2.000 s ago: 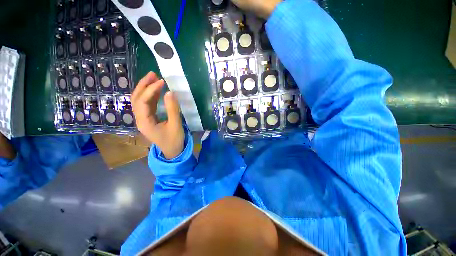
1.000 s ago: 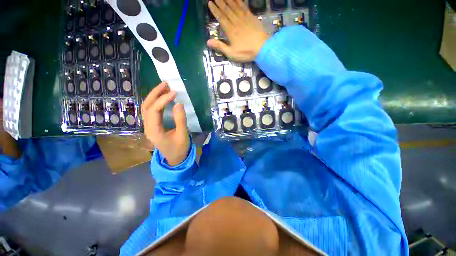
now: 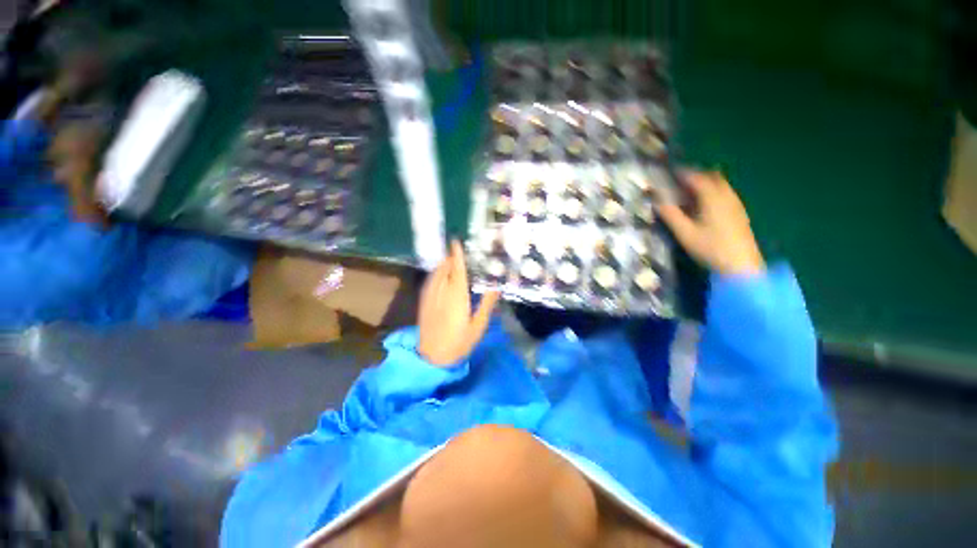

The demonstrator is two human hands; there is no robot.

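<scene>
The frame is motion-blurred. The clear blister tray (image 3: 587, 298), with rows of black modules, lies in front of me; pale circles show on modules in its nearer rows. My right hand (image 3: 712, 225) is at its right edge, thumb at the rim and fingers beside it, and appears to grip the edge. My left hand (image 3: 450, 310) is at its front left corner, fingers raised, thumb near the rim; blur hides whether it grips. The white liner strip (image 3: 412, 145) runs down left of the tray, its lower end at my left fingertips.
A second filled tray (image 3: 289, 198) lies left on the green mat. A pale block (image 3: 153, 139) is farther left, beside another person's hand and blue sleeve (image 3: 96, 268). Brown cardboard (image 3: 295, 300) is below the bench edge, with another piece (image 3: 962, 187) far right. A blue cord (image 3: 461, 91) lies between trays.
My right hand has left the top of the tray and moved to its right edge. My left hand has moved right to the tray's front left corner. The whole view has shifted and tilted.
</scene>
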